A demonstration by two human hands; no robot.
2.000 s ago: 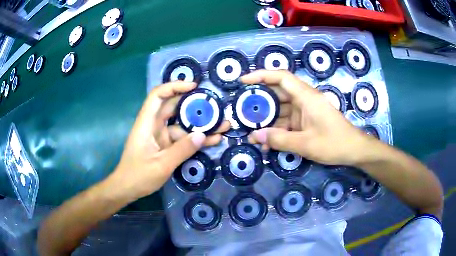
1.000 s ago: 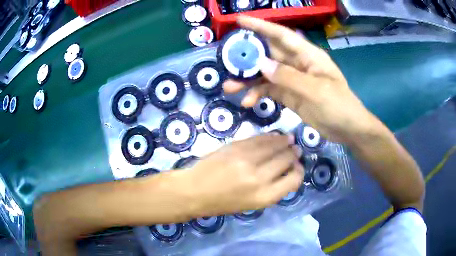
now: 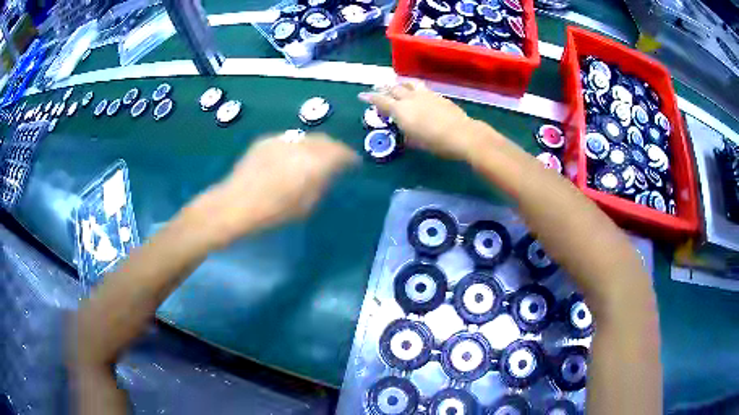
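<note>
My left hand (image 3: 279, 178) is blurred over the green belt. A pale disc (image 3: 293, 135) shows partly at its upper edge; whether the hand grips it is unclear. My right hand (image 3: 421, 117) reaches over the belt, fingers at a partly covered pale disc (image 3: 375, 120); a firm grip cannot be told. A blue-centred speaker driver (image 3: 381, 144) lies just below that disc. The blister tray (image 3: 373, 304) lies at lower right with black-rimmed drivers in its visible pockets; my right forearm hides part of it.
The right red bin (image 3: 689, 182) and far red bin (image 3: 462, 65) are heaped with discs. Two red-marked discs (image 3: 551, 135) lie beside the right bin. Loose discs (image 3: 228, 112) dot the belt's upper left. A small clear tray (image 3: 105, 219) lies left; a pale rail (image 3: 348, 73) crosses behind.
The view has shifted towards the belt and bins. Both hands have moved from the tray to the loose discs. The disc held up in my right hand is no longer seen there.
</note>
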